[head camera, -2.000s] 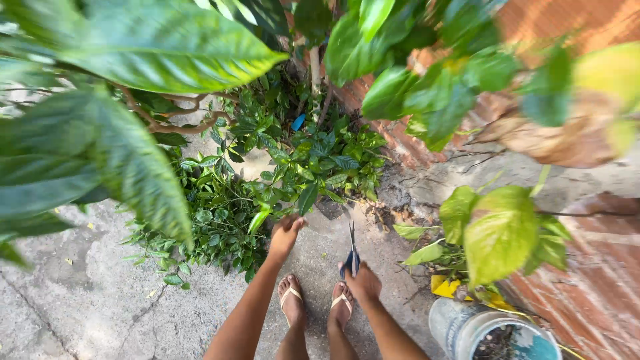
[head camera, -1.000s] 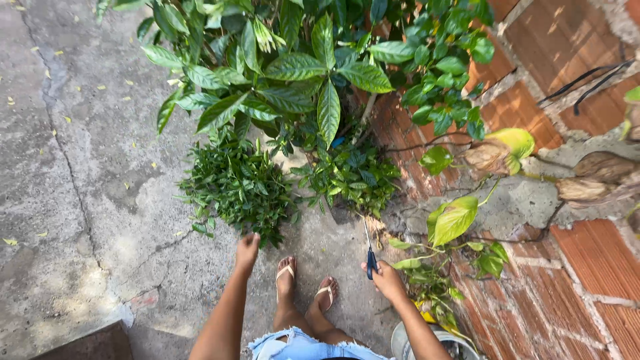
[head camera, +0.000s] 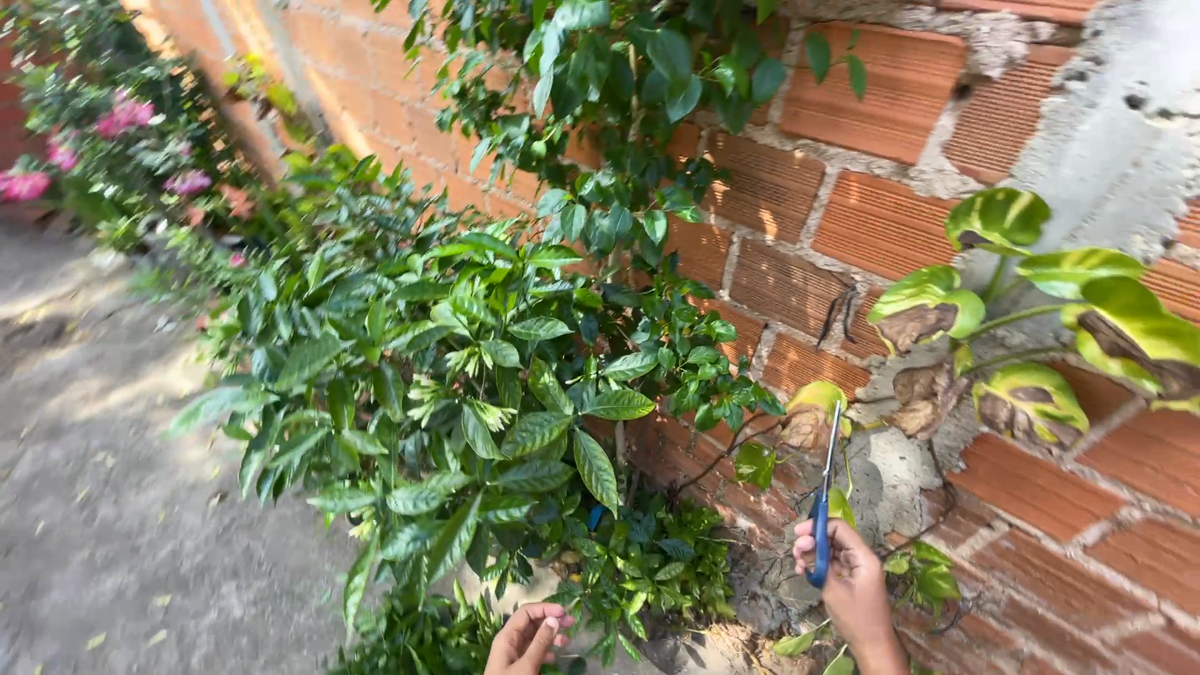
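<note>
My right hand (head camera: 848, 572) grips a pair of scissors (head camera: 827, 502) with blue handles; the blades look closed and point up, in front of a browned, yellow-green leaf (head camera: 814, 412) by the brick wall. Low in the middle, my left hand (head camera: 532, 639) is raised beside low green foliage, its fingers curled with thumb and fingertips close together; whether something small is between them cannot be told. A large leafy shrub (head camera: 450, 375) with pale flower buds stands above and to the left of it.
A brick wall (head camera: 891, 94) with rough mortar runs along the right. Variegated pothos leaves (head camera: 1031, 412) with brown patches hang in front of it. Concrete ground (head camera: 169, 553) lies at the left, and pink flowers (head camera: 125, 114) grow at the far left.
The view has swung up towards the wall and shrub; my feet and the bucket are out of view. The scissors, earlier low over the ground, now point up before the wall.
</note>
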